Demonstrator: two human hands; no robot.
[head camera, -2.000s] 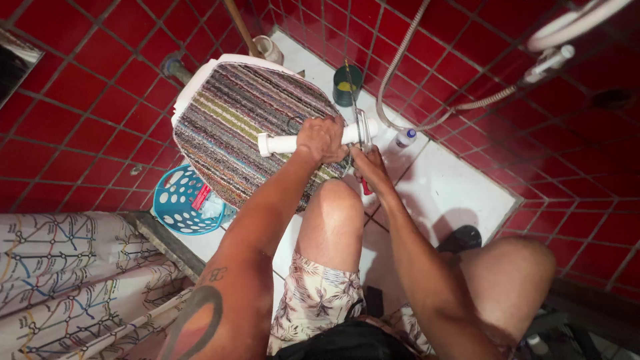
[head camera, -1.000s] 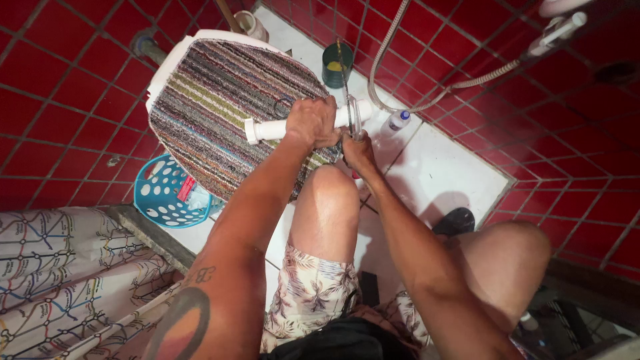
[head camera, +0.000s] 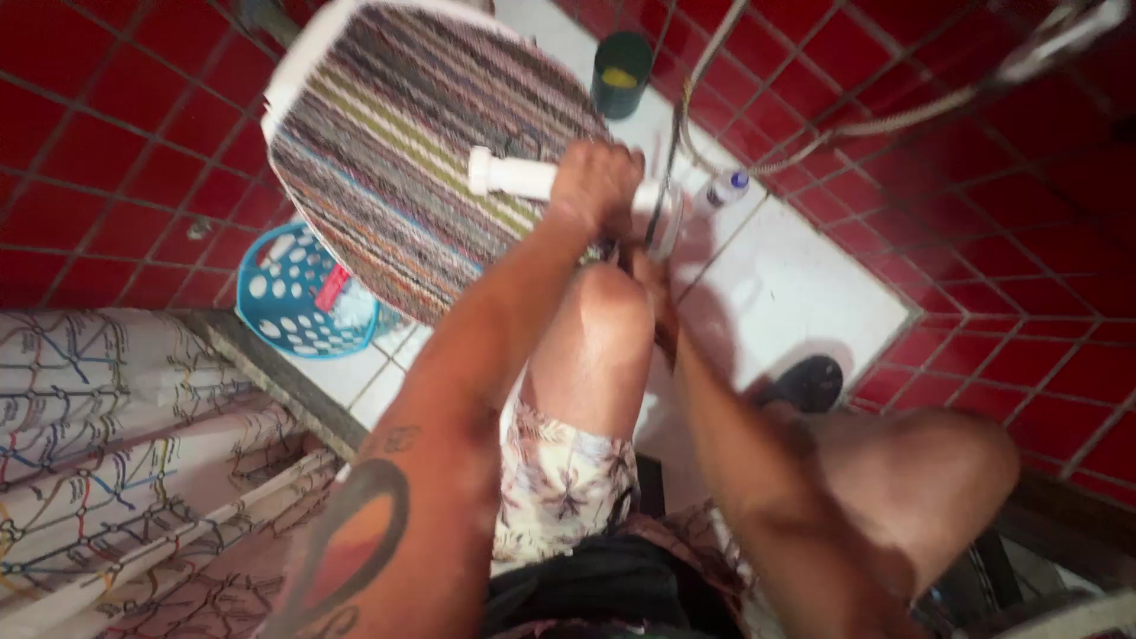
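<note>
A white plastic pipe (head camera: 524, 177) with a ribbed nut at its left end lies across a striped woven mat (head camera: 390, 151), which covers a white-rimmed board or tabletop. My left hand (head camera: 596, 186) is closed around the pipe's middle. Just below the pipe's right part, close to my knee, is my right hand (head camera: 652, 280), blurred and partly hidden; what its fingers hold cannot be made out. A thin dark rod or tool (head camera: 667, 173) crosses the pipe's right end above that hand.
A blue perforated basket (head camera: 266, 306) stands left below the mat. A dark green container (head camera: 621, 75) and a clear bottle with a blue cap (head camera: 729, 188) stand on the white floor (head camera: 808, 275). A shower hose (head camera: 905, 115) runs along red tiles. A patterned curtain (head camera: 80, 444) hangs left.
The view has shifted somewhat. My left hand stays on the white pipe and my right hand stays near its right end; no clear change in the hold shows.
</note>
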